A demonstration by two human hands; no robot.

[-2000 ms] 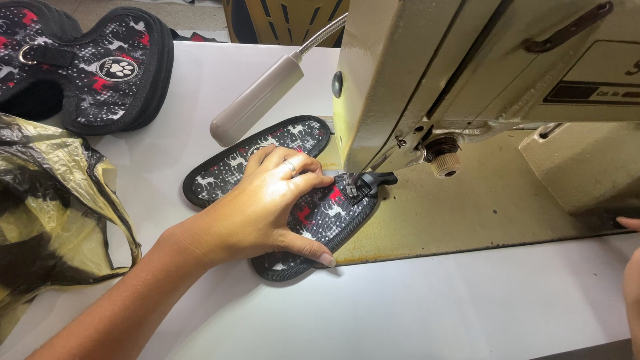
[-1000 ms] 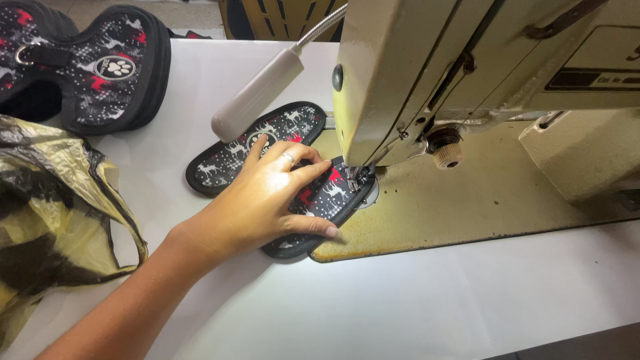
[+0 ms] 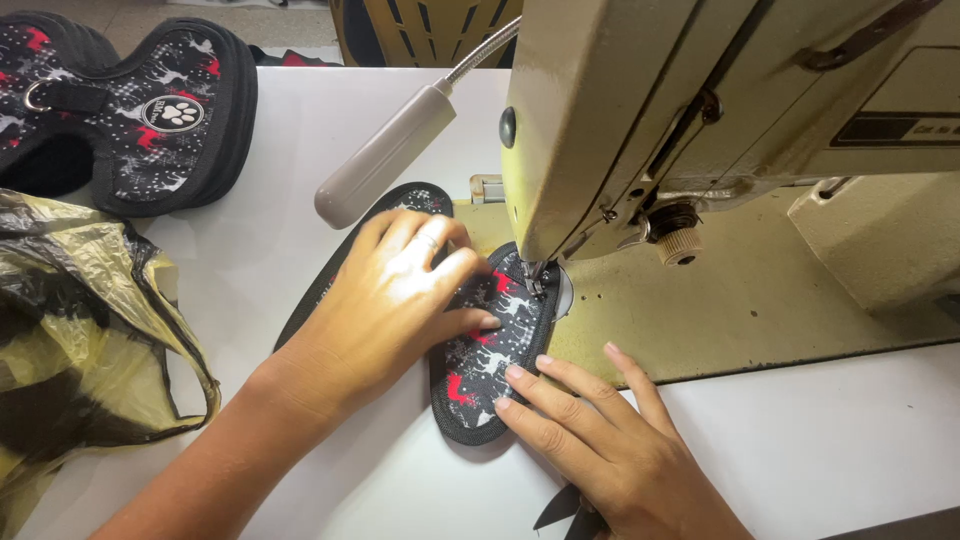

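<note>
A black padded fabric piece [image 3: 491, 364] printed with red and white deer lies under the presser foot [image 3: 533, 279] of the sewing machine [image 3: 600, 112], its bound edge by the needle. My left hand [image 3: 409, 285], a ring on one finger, grips the piece, thumb on top and fingers curled at its left. The piece's other lobe [image 3: 420, 196] shows behind that hand. My right hand [image 3: 607, 427] touches the lower right edge with spread fingertips. Dark scissor blades [image 3: 556, 508] stick out from under its palm; the handles and thumb are hidden.
A stack of similar padded pieces [image 3: 172, 75] with a metal D-ring is at upper left. Below it lies a crumpled yellowish and black plastic bag [image 3: 82, 322]. A grey lamp [image 3: 386, 154] on a flexible neck hangs over the white table [image 3: 810, 450], left of the machine head.
My right hand has come in from the right with the scissors, which neither earlier frame shows at this spot. The fabric piece has turned under the presser foot. The view is closer to the machine.
</note>
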